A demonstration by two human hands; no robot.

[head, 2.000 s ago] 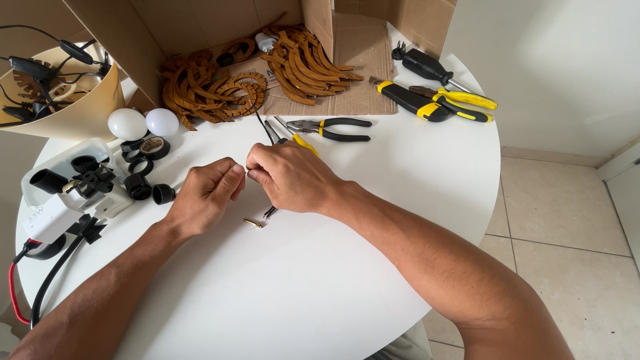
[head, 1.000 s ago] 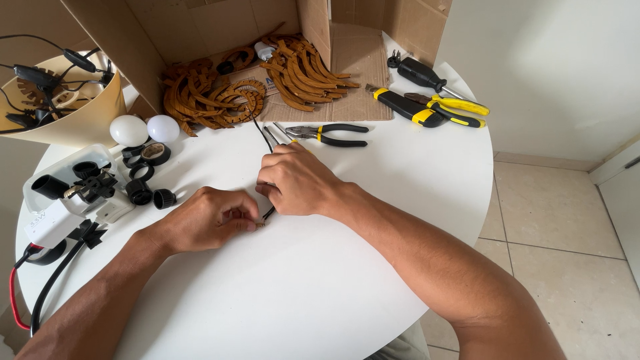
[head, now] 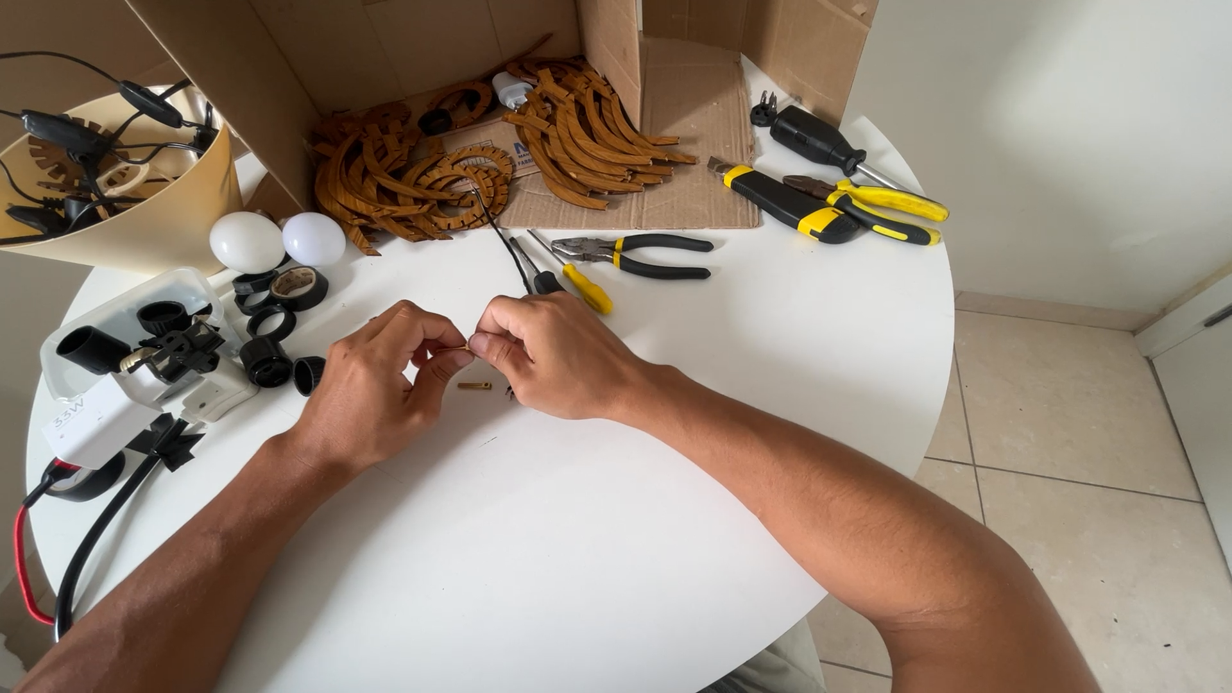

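Note:
My left hand [head: 380, 380] and my right hand [head: 558, 356] meet at their fingertips over the white round table. Between them is a small brass-coloured piece [head: 466, 347], mostly hidden and pinched by my left thumb and finger; my right fingertips touch its end. Another small brass pin [head: 474, 386] lies on the table just below. A thin black cable [head: 502, 236] runs from the wooden pieces down behind my right hand. Beyond that hand lie a yellow-handled screwdriver [head: 587, 289], a dark-handled screwdriver [head: 547, 281] and combination pliers [head: 635, 255].
Left stand white bulbs [head: 247, 243], black rings [head: 298, 287], a plastic tray [head: 72, 371], a white charger [head: 106, 419] and a beige lampshade [head: 183, 217]. Behind, a cardboard box [head: 433, 48] holds curved wooden pieces [head: 568, 135]. Right lie a utility knife [head: 789, 202], a black screwdriver [head: 813, 135] and yellow pliers [head: 890, 202].
My hands were apart a second ago, the left one lower near the table; now their fingertips meet again. The brass pin on the table, hidden a second ago, shows again.

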